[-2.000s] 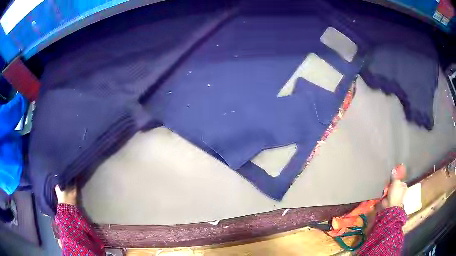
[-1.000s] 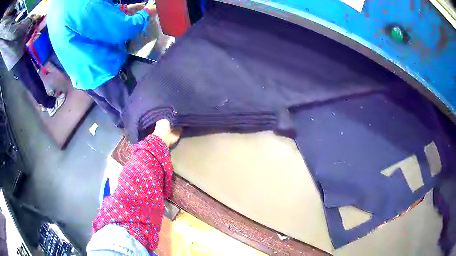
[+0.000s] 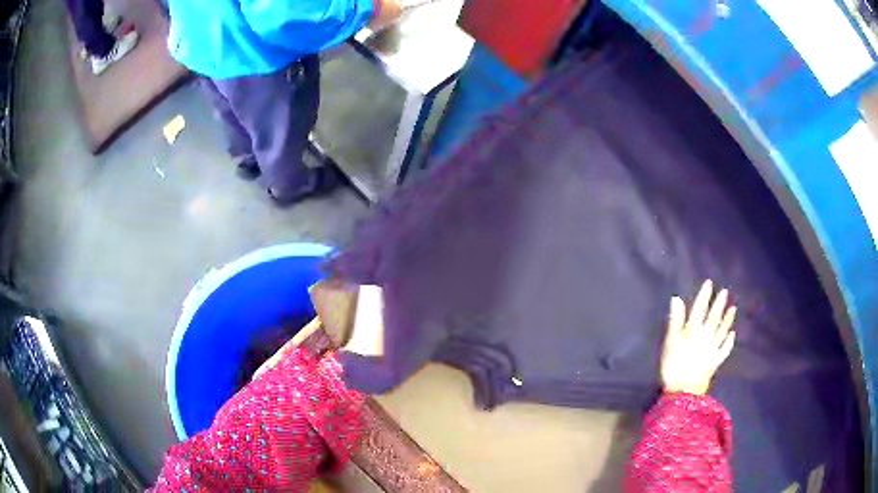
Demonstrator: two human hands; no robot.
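Note:
The dark purple stacked fabric [image 3: 549, 250] covers most of the press bed, its layered edge running above the grey underlay sheet [image 3: 539, 448]. My right hand [image 3: 698, 342] lies palm down on the fabric with its fingers spread, holding nothing. My left sleeve reaches to the near left corner, where a fold of the dark cloth [image 3: 374, 372] hangs at the cuff. My left hand itself is hidden there, and its grip cannot be seen. The fabric's far left edge is blurred.
A round blue bin [image 3: 217, 337] with dark scraps stands at the left corner of the bed. A person in a blue jacket [image 3: 265, 38] stands beyond it near a metal table [image 3: 424, 58]. The blue press beam [image 3: 770, 164] curves along the right. The reddish-brown board edge [image 3: 409, 457] runs along the front.
The view has turned left, bringing the bin into sight. The left fabric edge has shifted and spread outward. My right hand has come into view on the fabric; my left hand has become hidden.

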